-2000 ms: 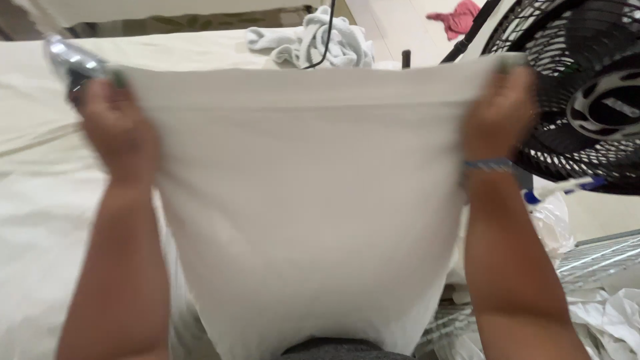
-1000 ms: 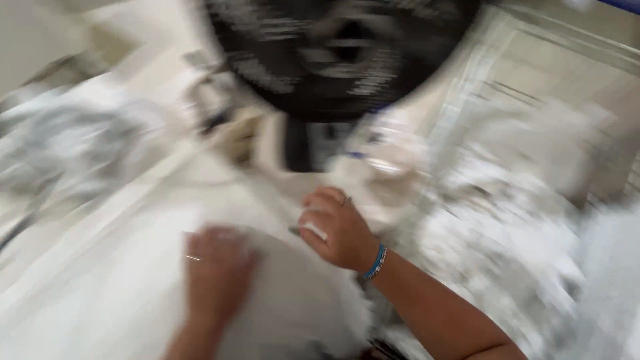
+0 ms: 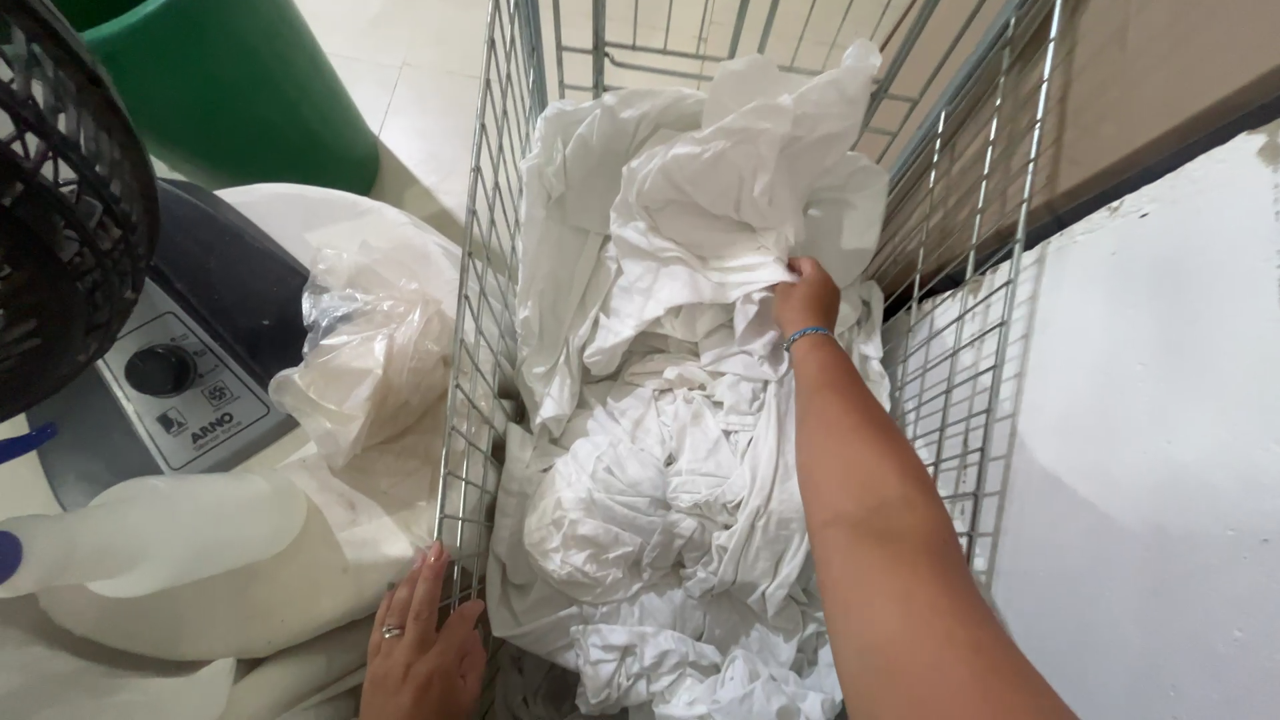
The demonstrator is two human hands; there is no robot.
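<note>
Crumpled white cloths [image 3: 640, 500] fill a wire cart [image 3: 470, 300] in the middle of the head view. My right hand [image 3: 808, 298], with a blue bracelet at the wrist, grips the edge of a white cloth [image 3: 700, 210] heaped at the cart's far end. Down at the near left corner, my left hand [image 3: 425, 640] wears a ring and rests with fingers apart at the cart's left side, its fingertips by the wire. It holds nothing that I can see.
Left of the cart are a fan's black grille [image 3: 60, 200], its grey control base [image 3: 190, 380], a clear plastic bag [image 3: 375, 350] and a translucent white bottle [image 3: 170, 530] on its side. A green bin [image 3: 230, 90] stands behind. A white wall-like surface [image 3: 1150, 430] borders the right.
The view has swung far to the right, from the bed-like white surface to the cart. Both hands held a white cloth stretched out earlier; now my right hand grips a cloth in the cart.
</note>
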